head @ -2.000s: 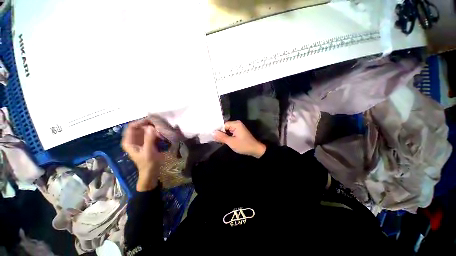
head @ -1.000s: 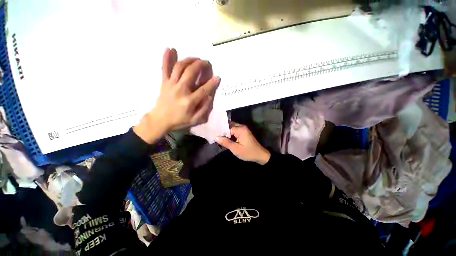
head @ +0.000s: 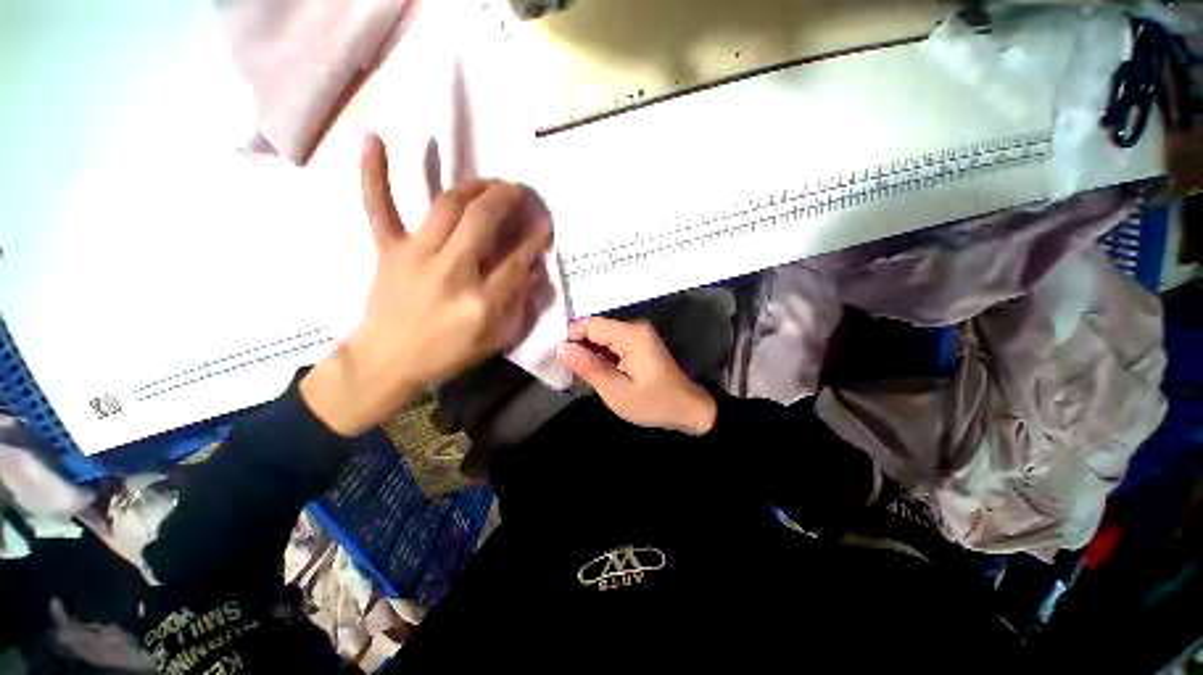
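A pale pink garment body (head: 310, 66) lies on the white machine table at the upper left, partly washed out by glare. Its near edge hangs toward me over the table's front edge. My left hand (head: 455, 277) lies over the cloth, index finger extended and the other fingers curled on it; whether it grips cannot be told. My right hand (head: 633, 369) pinches the cloth's near corner between thumb and fingertip at the table edge. The beige machine bed (head: 660, 46) lies beyond.
The white table (head: 792, 224) has a printed ruler scale. Black looped handles (head: 1141, 86) and crinkled clear plastic (head: 1016, 79) are at its right end. Pink-mauve pieces (head: 1042, 409) are heaped at right. A blue crate (head: 396, 508) and pale pieces (head: 343, 593) are below left.
My left hand has moved from below the table edge up over the table onto the cloth. More pink cloth shows at the upper left. My right hand keeps its pinch. The view has shifted slightly.
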